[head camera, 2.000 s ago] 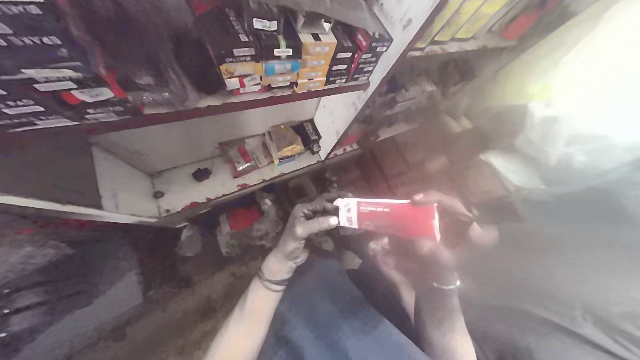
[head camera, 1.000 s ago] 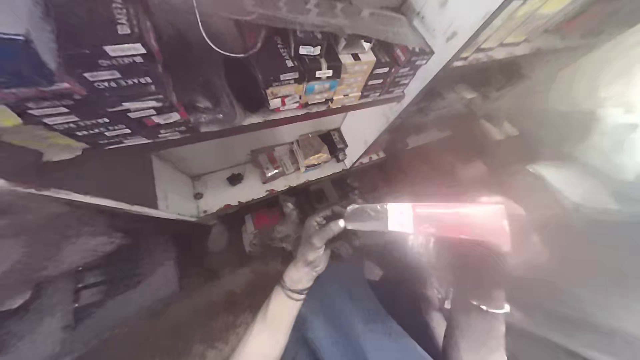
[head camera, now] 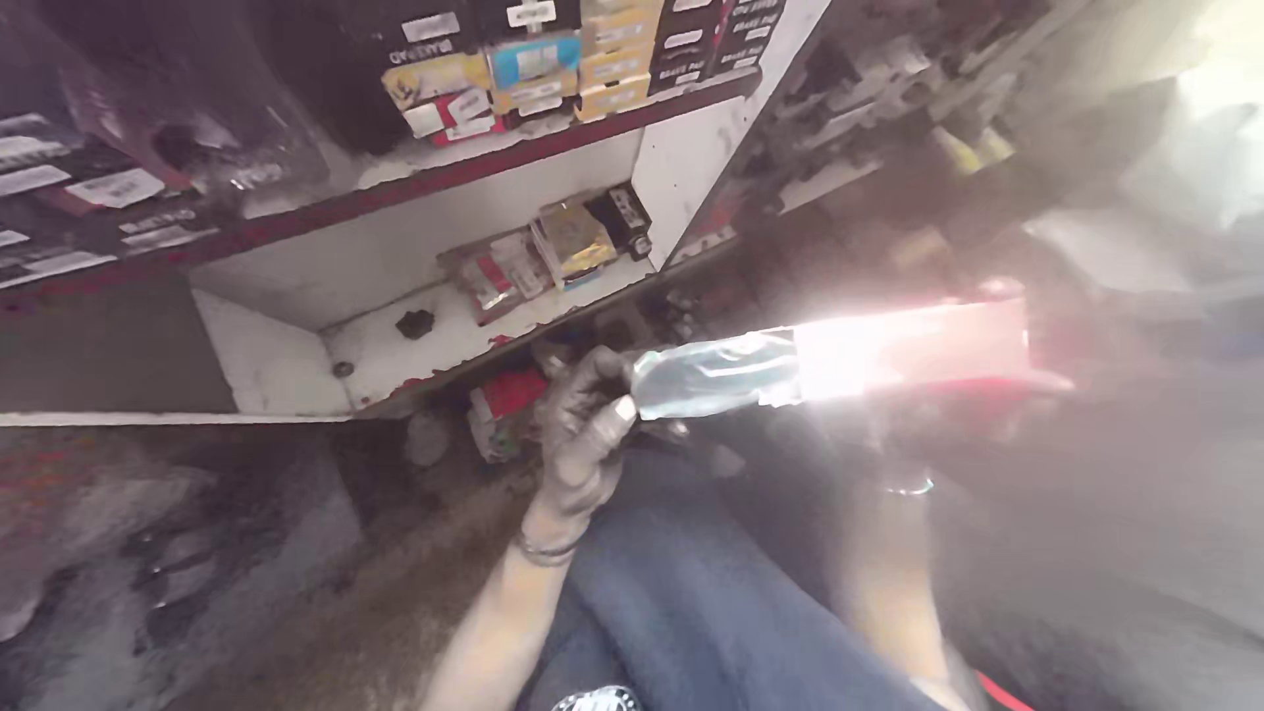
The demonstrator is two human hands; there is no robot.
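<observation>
My left hand point(head camera: 588, 425) pinches the left end of a clear plastic-wrapped item point(head camera: 721, 375) between thumb and fingers. The item's right end meets the white end of a red and white box point(head camera: 918, 346) and seems to sit partly inside it. Glare washes out much of the box. My right hand point(head camera: 894, 444) is at the box's underside and right part; its fingers are blurred and mostly hidden, though a fingertip seems to show over the top edge. What lies inside the wrapping is not clear.
Ahead is a shelf unit point(head camera: 494, 163) with boxed brake pads point(head camera: 691, 39) on its upper shelf. Packets point(head camera: 504, 272), a black box point(head camera: 622, 212) and a small dark part point(head camera: 415, 323) lie on the lower shelf. A red packet point(head camera: 513, 392) sits below.
The plastic-wrapped item, not visible two seconds ago, now shows well out of the box's left end. The box has moved right, away from my left hand. The view has shifted closer to the shelves.
</observation>
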